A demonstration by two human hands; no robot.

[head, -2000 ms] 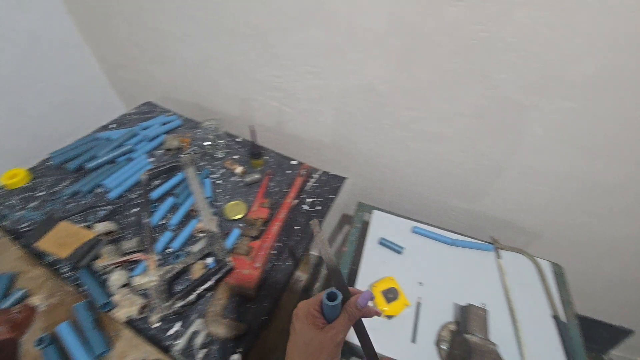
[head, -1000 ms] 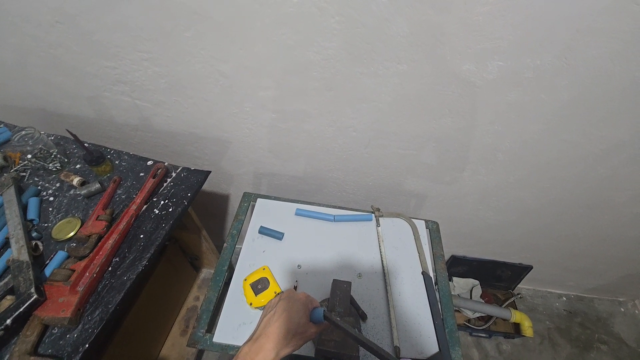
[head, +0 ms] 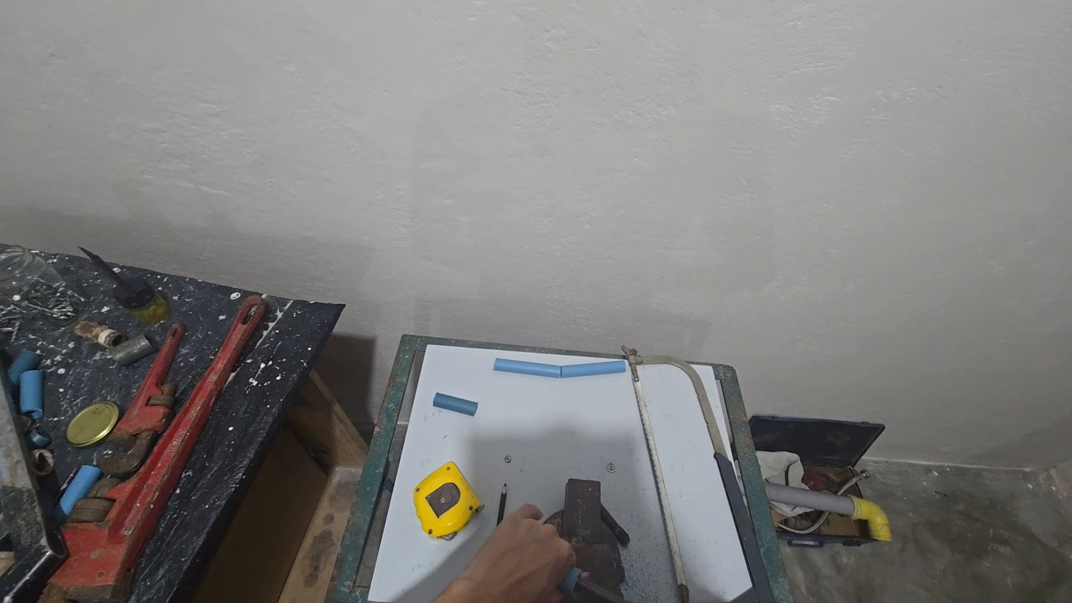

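My left hand reaches in from the bottom edge, left of a dark metal bench vise. Its fingers are closed around a short blue plastic pipe, of which only an end shows. A slim metal tool meets that end and runs out of view at the bottom; its far part is hidden. My right hand is not in view. Left of my hand lie a pencil and a yellow tape measure. A hacksaw lies right of the vise.
The white board bears a short blue pipe and two longer pieces. At left, a dark speckled table holds red pipe wrenches, a jar lid and pipe offcuts. An open case stands on the floor at right.
The view has swung right. The tape measure, seen against my left hand two seconds ago, now lies on the board apart from it. My hand has come down beside the vise.
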